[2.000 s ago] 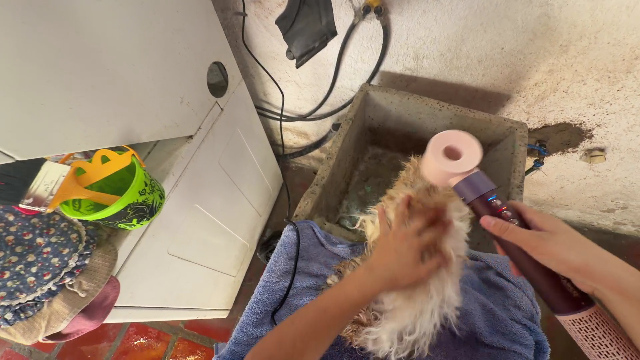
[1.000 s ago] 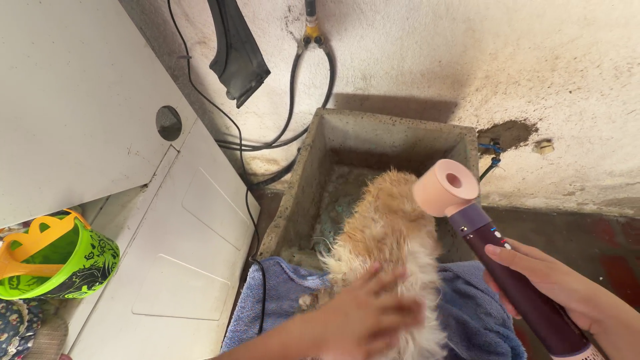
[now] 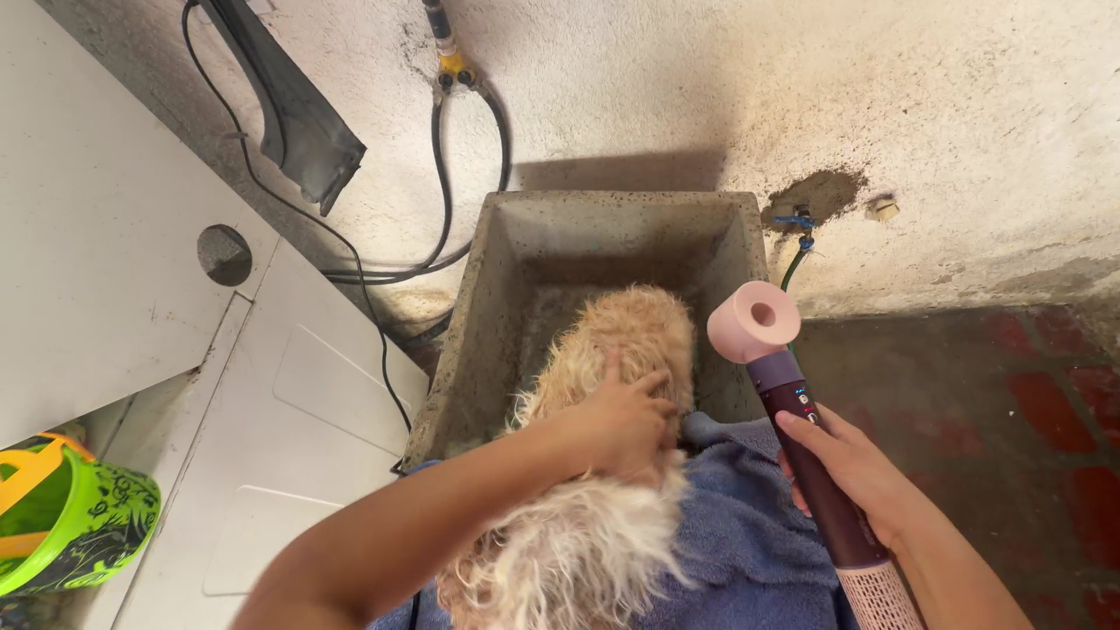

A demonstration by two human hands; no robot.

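Note:
A cream and tan long-haired dog (image 3: 569, 551), seen from above, lies or stands on a blue towel (image 3: 752, 516) with its front end over a concrete basin (image 3: 621, 210). Its face is hidden. My left hand (image 3: 626, 420) rests on its back with the fingers spread into the fur. My right hand (image 3: 844, 468) is closed around the dark purple handle of a hair dryer (image 3: 796, 420) with a pink round head and a pink perforated base. The dryer head is right of the dog, its round face with a central hole turned up toward the camera.
A white cabinet or appliance (image 3: 201, 394) stands left, beside a green bucket (image 3: 105, 516) with orange parts. Black hoses (image 3: 442, 184) and a dark flat piece (image 3: 297, 131) hang on the rough wall. A blue-handled tap (image 3: 798, 223) sits right of the basin above a dark red-patched floor (image 3: 954, 420).
My left hand has moved farther forward along the dog's back since a second ago. The dryer head, close against the fur before, now stands apart to the right. The view has shifted.

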